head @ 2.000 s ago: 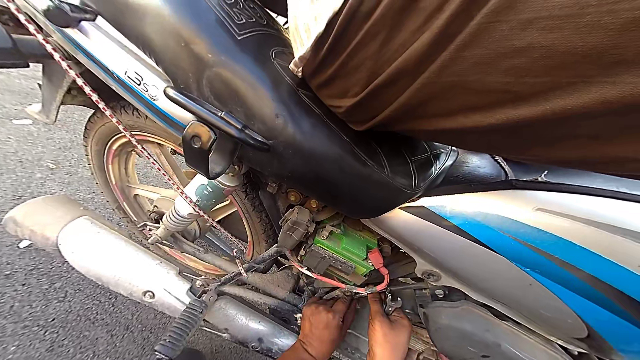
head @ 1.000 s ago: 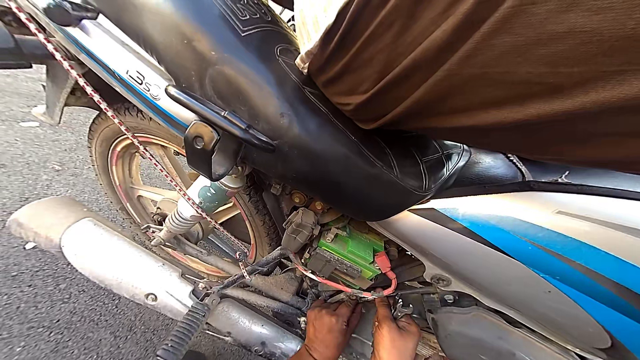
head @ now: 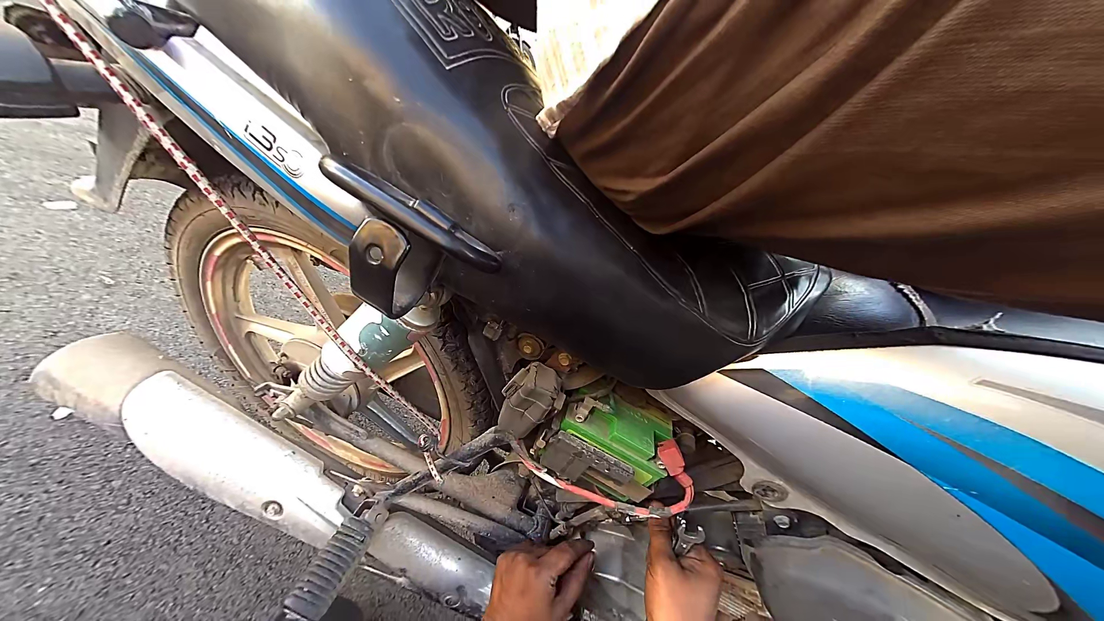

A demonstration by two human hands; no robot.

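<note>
My left hand (head: 539,580) is low in the centre, fingers bent, beside a grey metal part under the battery; whether it grips anything is hidden. Close to its right, my right hand (head: 683,576) reaches up with a fingertip at the red cable (head: 595,498). The jaw of a metal open-end wrench (head: 689,538) sticks out beside its thumb and fingers. Above both hands, a green-topped motorcycle battery (head: 617,435) lies tilted in the frame, the cable running to its red terminal cover (head: 670,458). A dark connector housing (head: 531,398) lies left of the battery.
The black seat (head: 535,224) overhangs the battery bay, with brown cloth (head: 819,155) above it. At left are the rear wheel (head: 207,276), shock absorber (head: 323,378), silver exhaust (head: 228,448), a red-and-white rope (head: 250,237) and a footpeg (head: 328,569). A side panel (head: 888,457) borders the right.
My left hand has drawn back down and left from the wiring below the battery, where its fingertips were earlier. My right hand remains at the red cable.
</note>
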